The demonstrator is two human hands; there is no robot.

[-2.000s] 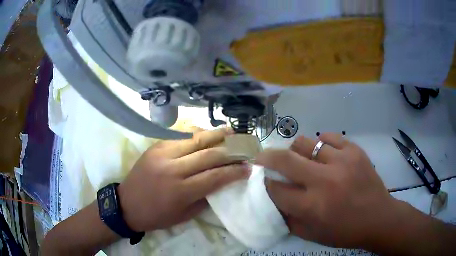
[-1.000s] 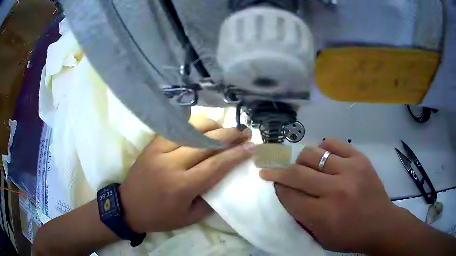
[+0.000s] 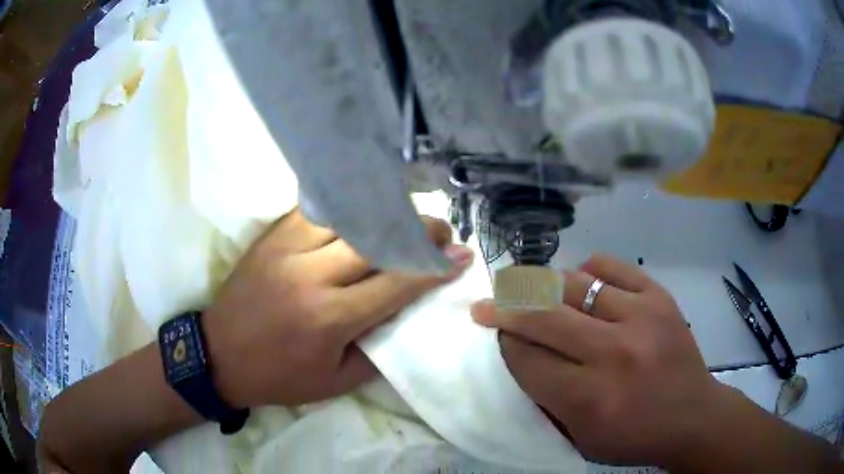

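Note:
Cream garment fabric (image 3: 444,361) lies under the machine head, with a strip running between my hands and a large heap at the left. My left hand (image 3: 315,305) lies flat on the fabric, fingertips close to the presser foot area (image 3: 465,218). My right hand (image 3: 601,361) is at the strip's right edge, fingers bent, index fingertip on the cloth just below the cream ribbed tension knob (image 3: 528,288). The needle tip cannot be made out. The edge under my right fingers is partly hidden.
The grey-white machine head (image 3: 333,111) with a large white dial (image 3: 629,97) hangs overhead. Black thread snips (image 3: 761,319) lie open at the right, a small greyish lump (image 3: 791,395) below them. A black scissor handle (image 3: 768,218) shows above.
The view has shifted, so the machine head and dial sit further right. My left fingers have drawn back slightly from the knob, and the strip between my hands lies flatter and more exposed.

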